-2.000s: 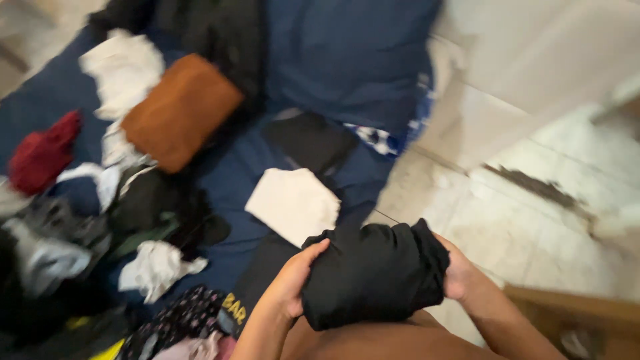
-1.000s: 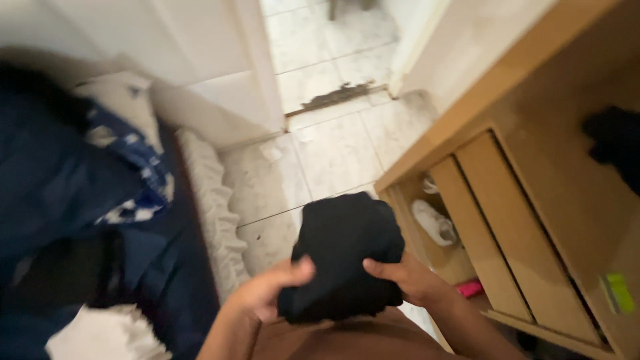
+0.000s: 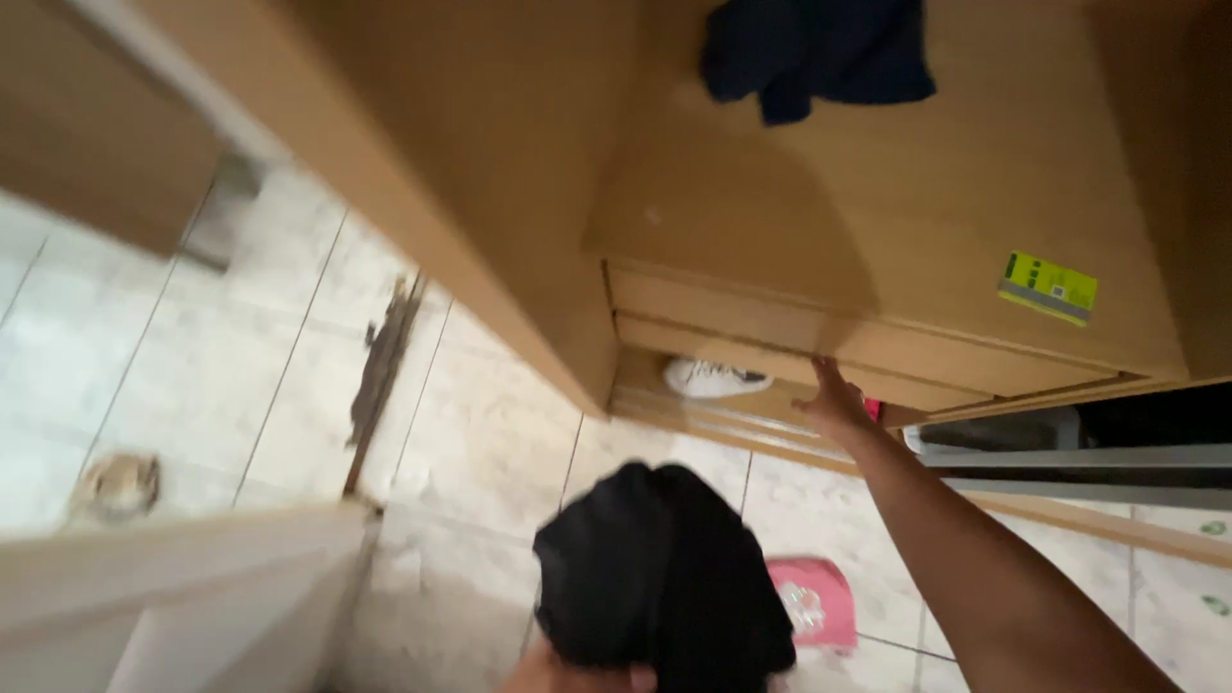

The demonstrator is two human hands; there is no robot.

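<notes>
A folded black garment (image 3: 664, 577) is held low in front of me by my left hand (image 3: 587, 674), whose fingers show at its lower edge. My right hand (image 3: 835, 399) reaches to the lower drawer front (image 3: 789, 361) of a wooden wardrobe, its fingers at the drawer's edge; whether they grip it is unclear. Under the drawers, a white shoe (image 3: 715, 378) lies in the wardrobe's bottom space. A dark blue cloth (image 3: 818, 58) rests on the wooden surface above the drawers.
A yellow-green printed card (image 3: 1049, 287) lies on the wardrobe's surface. On the tiled floor is a pink item (image 3: 816, 602), beside the black garment in view. A white door (image 3: 192, 597) stands at lower left, near a damaged threshold strip (image 3: 380, 361). Grey rails (image 3: 1088, 472) run at the right.
My right hand has let go of the black garment and moved to the drawer front. The view has swung from the clothes-covered bed to the wardrobe.
</notes>
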